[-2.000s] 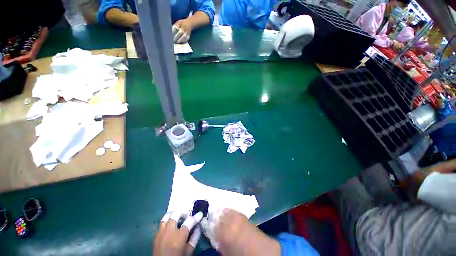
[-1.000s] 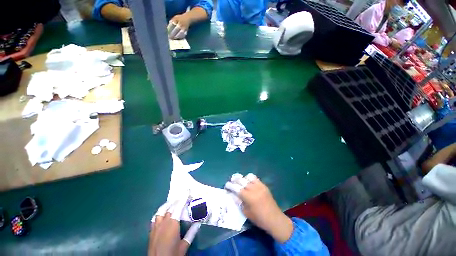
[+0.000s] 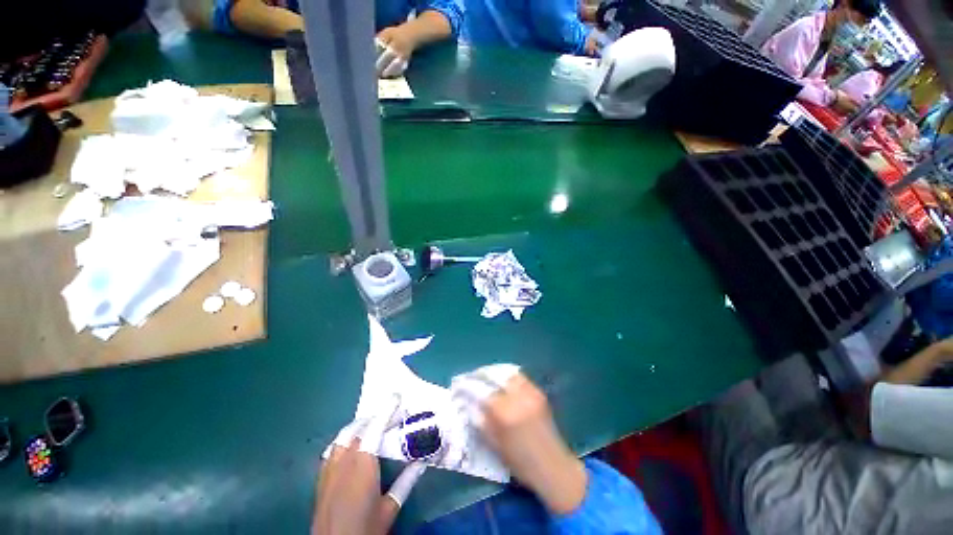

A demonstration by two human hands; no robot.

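A smartwatch head (image 3: 421,436) with a dark face lies on the spread white cloth (image 3: 392,381) at the bench's near edge. My left hand (image 3: 361,475), with white finger cots, is at its left side; its thumb and fingers hold the watch and the cloth around it. My right hand (image 3: 517,423) is just right of the watch, fingers bent around a crumpled white wiping cloth (image 3: 483,387), apart from the watch.
A whitish bottle (image 3: 384,284) stands at the foot of a metal post (image 3: 353,136). A crumpled cloth (image 3: 506,284) lies right of it. Watches (image 3: 64,420) and a cloth pile (image 3: 146,256) are left, black trays (image 3: 784,235) right. Another person's hand (image 3: 395,50) is across the bench.
Two seconds ago my right hand was low beside the watch; it moved up and right, then slightly back left. The watch face now shows more fully. The view has shifted slightly.
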